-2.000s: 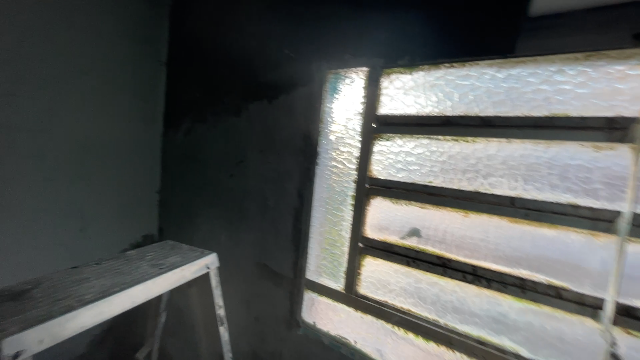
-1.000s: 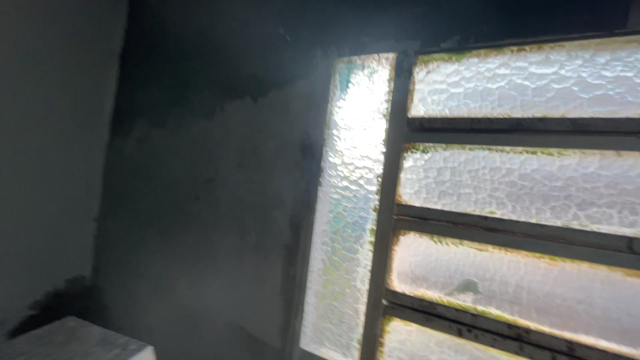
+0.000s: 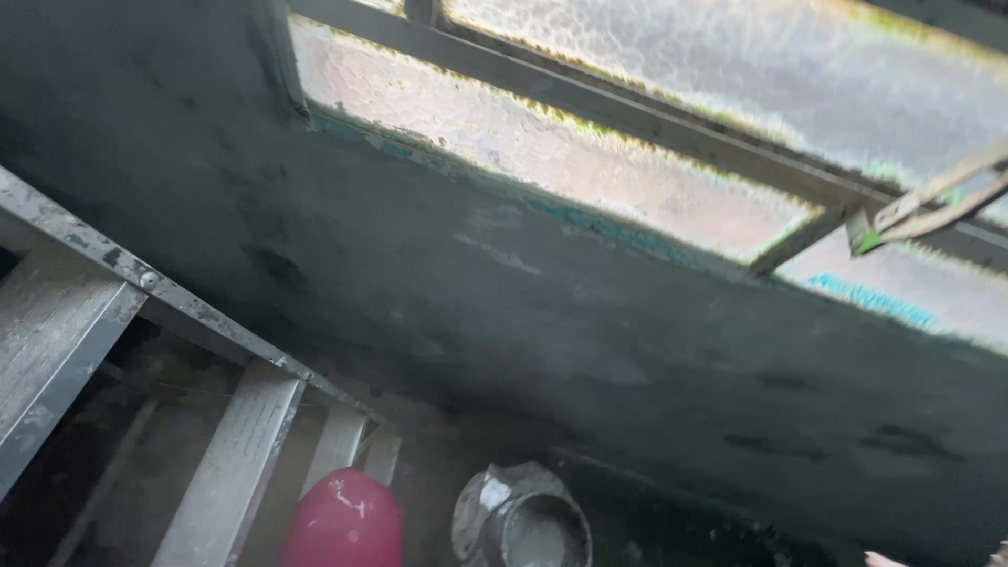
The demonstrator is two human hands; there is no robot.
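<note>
At the bottom right edge a small bit of a hand shows, most likely my right hand [image 3: 883, 560]; whether it holds anything cannot be told. My left hand is out of view. A metal stepladder [image 3: 224, 472] with paint-spattered rails and flat treads runs down the left side. By its lower treads, at the bottom edge, is a rounded dark-pink object [image 3: 345, 520] with pale smears; its kind is unclear. Right of that, low down, a round open container [image 3: 545, 535] has greyish contents, with a crumpled grey thing and a white scrap beside it.
A grey, patchy wall [image 3: 472, 315] fills the middle. Above it is a metal-framed window [image 3: 669, 118] with textured glass and flaking turquoise paint along its lower edge. A metal lever arm [image 3: 937, 197] juts from the frame at the right.
The view has swung down from the upper window to the wall below it and the floor. The ladder's lower treads, the pink object, the container and a bit of hand have come into view.
</note>
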